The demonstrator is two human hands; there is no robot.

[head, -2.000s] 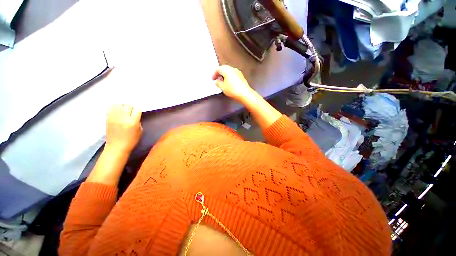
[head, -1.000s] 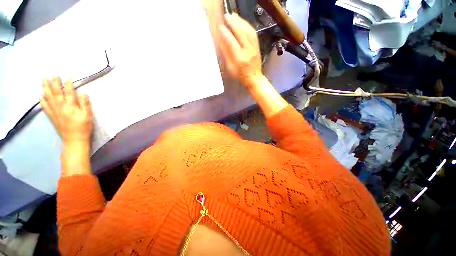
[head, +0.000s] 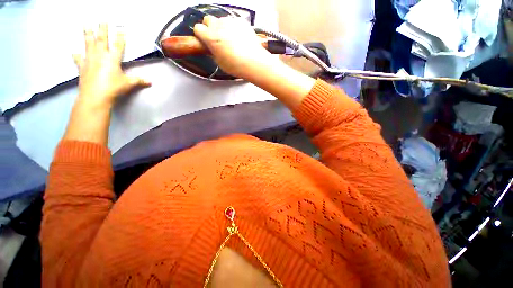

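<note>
The steam iron (head: 185, 48) rests on the pale garment panel (head: 191, 93), with its pointed end to the left, over the dark seam line (head: 62, 84). My right hand (head: 228, 45) is closed round its orange-brown handle and hides part of the iron. My left hand (head: 104, 70) lies on the panel to the left of the iron, palm down with fingers spread, across the dark seam line. It holds nothing.
The hose and cord (head: 394, 75) run from the iron to the right. A brown scorched patch marks the table cover (head: 320, 22). White and blue cloth pieces (head: 439, 34) hang at the upper right. Rumpled pale cloth (head: 424, 169) lies on the floor at the right.
My right hand has taken hold of the iron, which has moved left from the table's right end onto the panel. My left hand has moved right and up, fingers now spread. The view has shifted.
</note>
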